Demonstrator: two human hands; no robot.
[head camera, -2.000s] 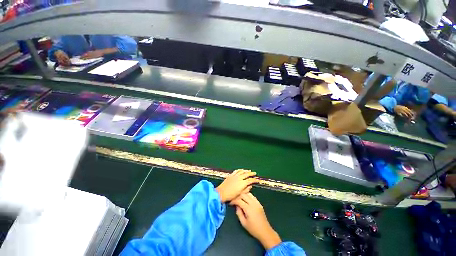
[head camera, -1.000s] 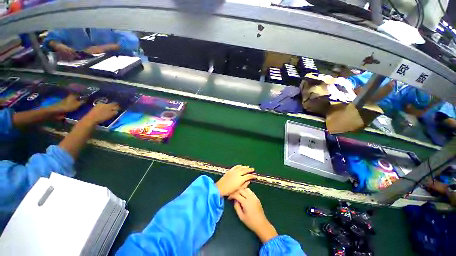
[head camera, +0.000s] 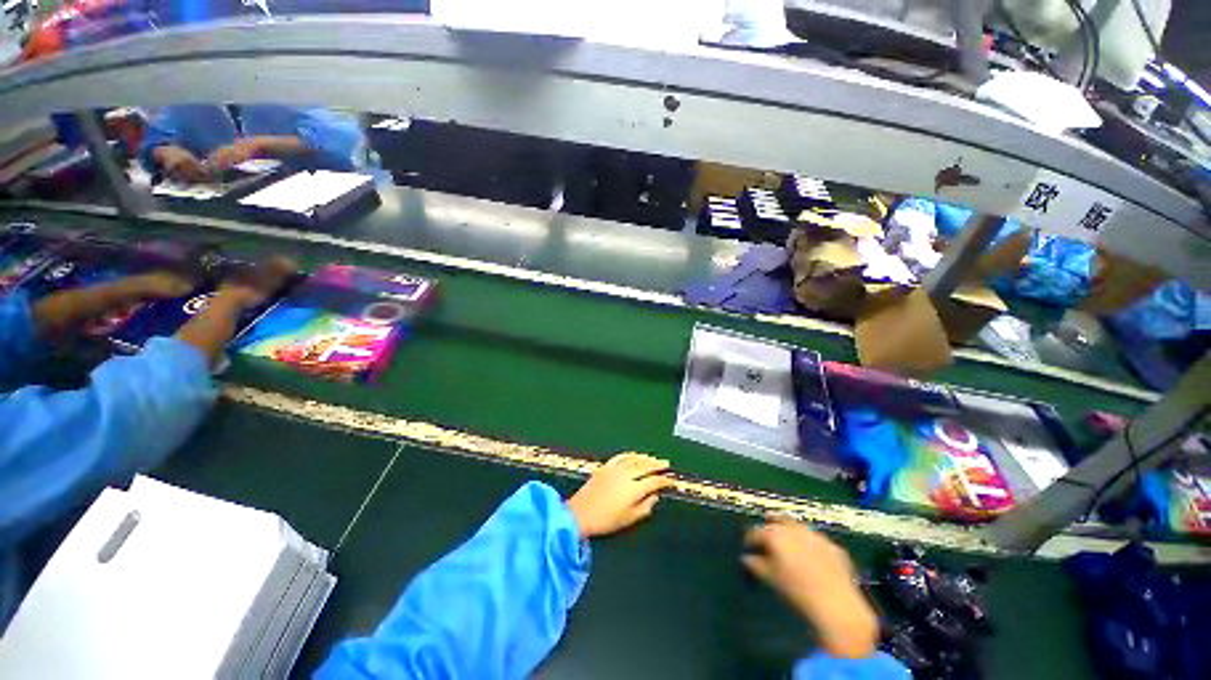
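My left hand (head camera: 620, 494) rests on the worn conveyor edge rail (head camera: 531, 456), fingers together, with nothing seen in it. My right hand (head camera: 807, 574) is over the dark green bench, just left of the pile of small black bagged accessories (head camera: 934, 600); it is slightly blurred, its fingers curl down and I cannot tell if it holds anything. An open grey box base (head camera: 746, 399) with a white leaflet lies on the green belt beyond my hands. A printed lid with rainbow lettering (head camera: 922, 449) lies against its right side.
White die-cut sheets (head camera: 173, 585) are stacked at left. Another person's arms (head camera: 120, 399) reach over boxes at the belt's left. A dark blue pile (head camera: 1142, 618) lies far right. A slanted metal post (head camera: 1116, 458) stands at right. An open brown carton (head camera: 903, 332) sits beyond the belt.
My right hand has left my left hand and moved right towards the black accessories. The boxes on the belt have moved left. My left hand has stayed on the rail.
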